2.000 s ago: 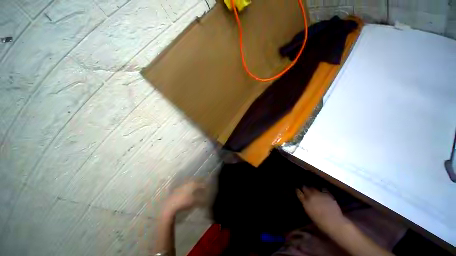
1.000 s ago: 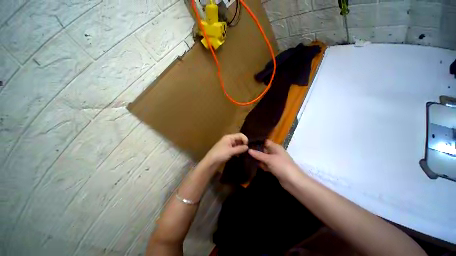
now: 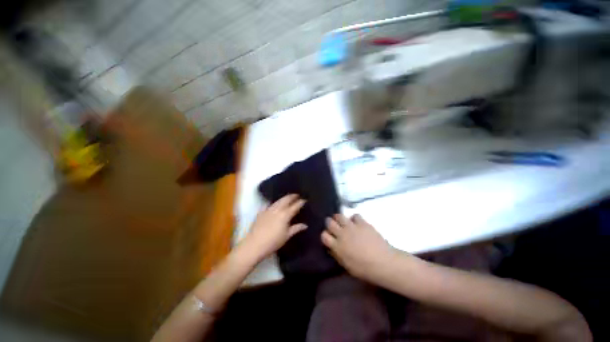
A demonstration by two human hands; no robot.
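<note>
A dark cut fabric piece [image 3: 309, 180] lies on the white tabletop, left of the needle plate [image 3: 374, 175], and hangs over the front edge. My left hand [image 3: 275, 226] lies on its left part, fingers spread. My right hand [image 3: 354, 246] rests at its right edge with fingertips on the cloth. I cannot tell whether either hand grips it. The off-white sewing machine [image 3: 461, 70] stands right of the fabric. The frame is blurred, so the needle and presser foot are unclear.
Blue-handled snips [image 3: 532, 158] lie right of the needle area. Another dark cloth [image 3: 219, 157] lies at the left table edge by the orange strip [image 3: 219, 224]. A cardboard sheet [image 3: 100, 247] and yellow plug block [image 3: 81, 157] are at left. A blue-ended fitting [image 3: 331, 49] is above.
The view has swung right to the sewing machine. Both hands have moved from the dark cloth at the left table edge onto the tabletop, where a dark piece now lies under them.
</note>
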